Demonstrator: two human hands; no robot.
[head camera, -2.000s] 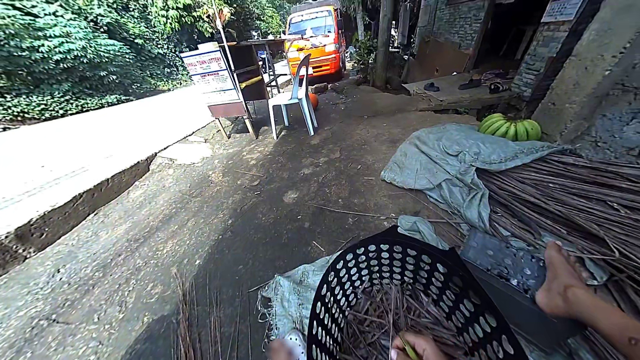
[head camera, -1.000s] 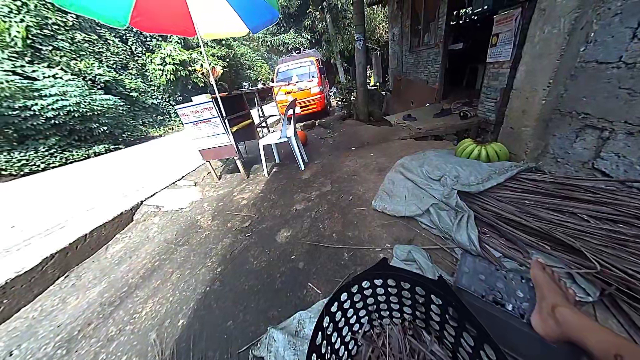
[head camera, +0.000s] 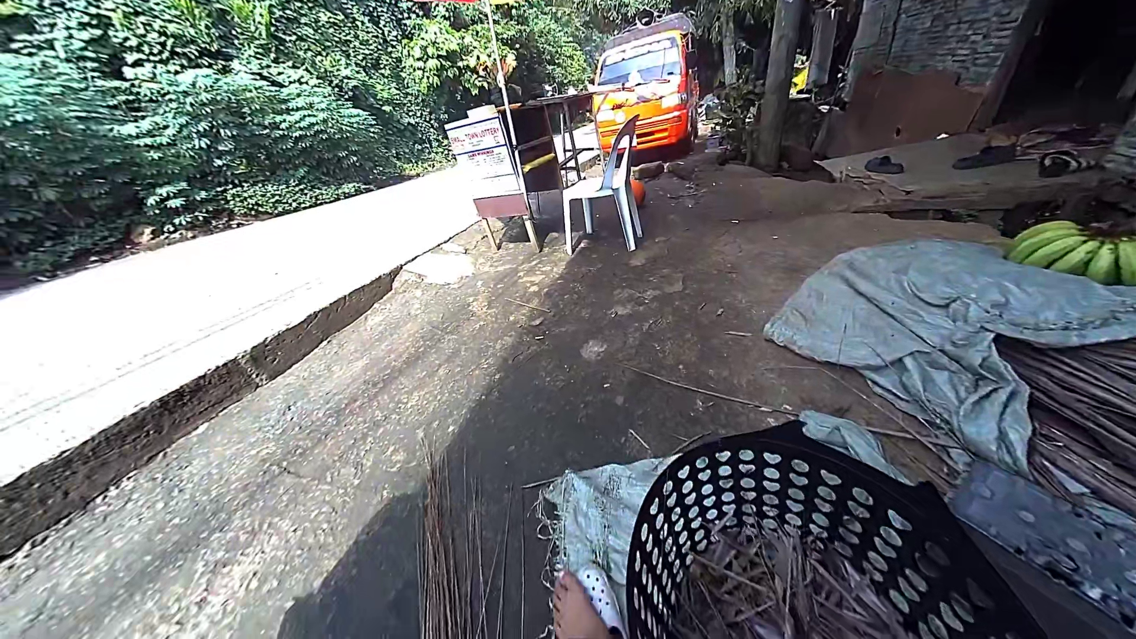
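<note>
Neither of my hands shows in the head view now. A black perforated plastic basket (head camera: 683, 524) stands at the bottom right, with dry brown leaf strips (head camera: 781, 581) inside it. Left of the basket lies a bundle of thin sticks (head camera: 439, 550) on the ground. Between them, a pale woven sack (head camera: 603, 510) is spread partly beneath the basket, and a bare foot (head camera: 575, 608) rests beside a white perforated clog (head camera: 602, 596). A larger heap of long dry strips (head camera: 1083, 390) lies at the right edge, partly covered by a grey-green sack (head camera: 923, 311).
Green bananas (head camera: 1074, 253) lie beyond the sack. Ahead are a white plastic chair (head camera: 608, 191), a wooden stand (head camera: 501, 204) bearing writing, and an orange vehicle (head camera: 643, 115). A raised road edge (head camera: 266, 355) runs along the left. A dark spotted board (head camera: 1047, 532) is right of the basket.
Two seconds ago a hand was over the basket holding something small and yellowish-green; it is out of view now. The view has swung left, and the bare foot at the right has left it.
</note>
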